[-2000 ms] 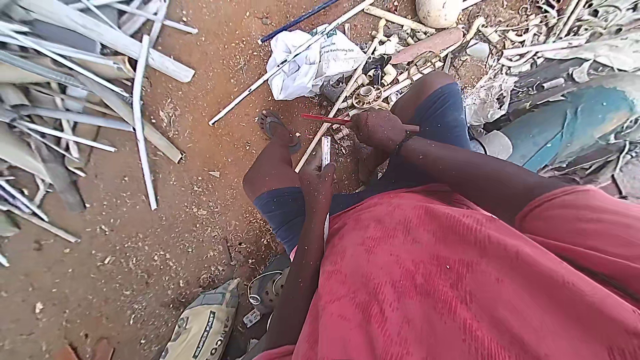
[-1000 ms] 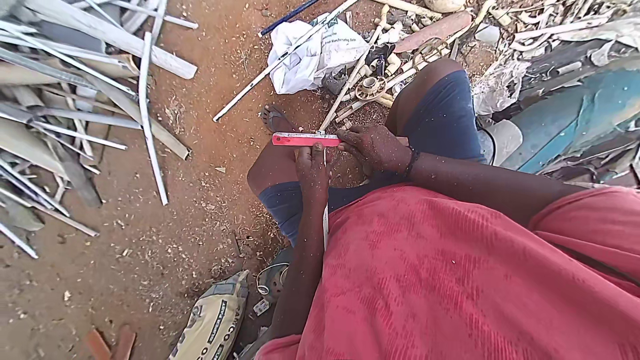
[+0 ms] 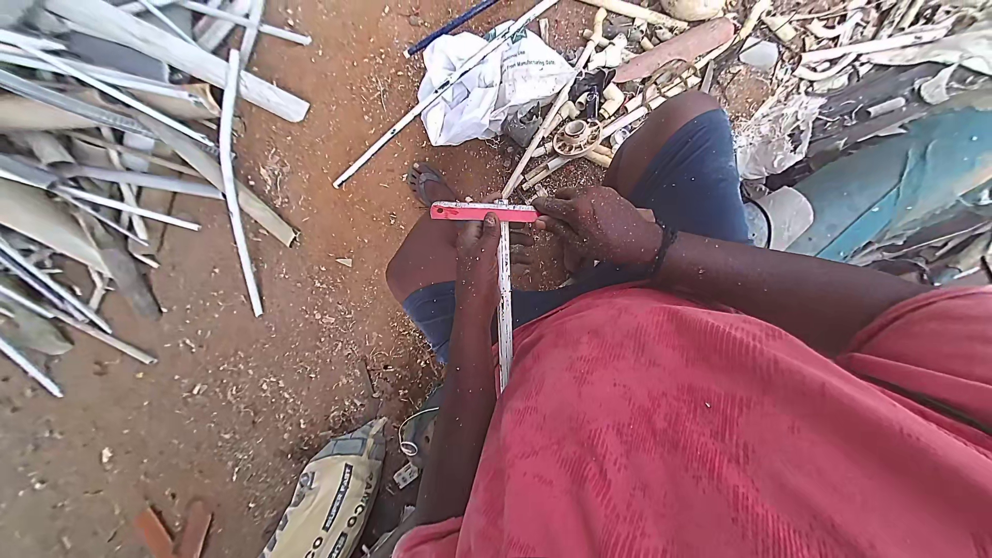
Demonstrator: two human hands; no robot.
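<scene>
My left hand (image 3: 478, 246) is closed on a thin white plastic strip or pipe (image 3: 505, 310), which runs from my shirt up between my legs. A flat red bar-shaped tool (image 3: 473, 211) with a pale upper edge lies crosswise over the strip, just above my left thumb. My right hand (image 3: 597, 223) grips the right end of this red tool. Whether it is a blade or a scraper cannot be told. Beyond my hands, a long pale stick (image 3: 550, 124) slants up to the right.
Long pipes and strips (image 3: 186, 62) lie heaped at the left. A white plastic bag (image 3: 473, 85) and pipe fittings (image 3: 576, 138) lie ahead. A printed sack (image 3: 329, 492) stands below left, with reddish pieces (image 3: 194, 527) nearby. A large blue-green object (image 3: 876, 186) is at the right.
Two seconds ago the red tool pointed left from my right hand, clear of the white strip; now it lies across the strip. My hands have come closer together.
</scene>
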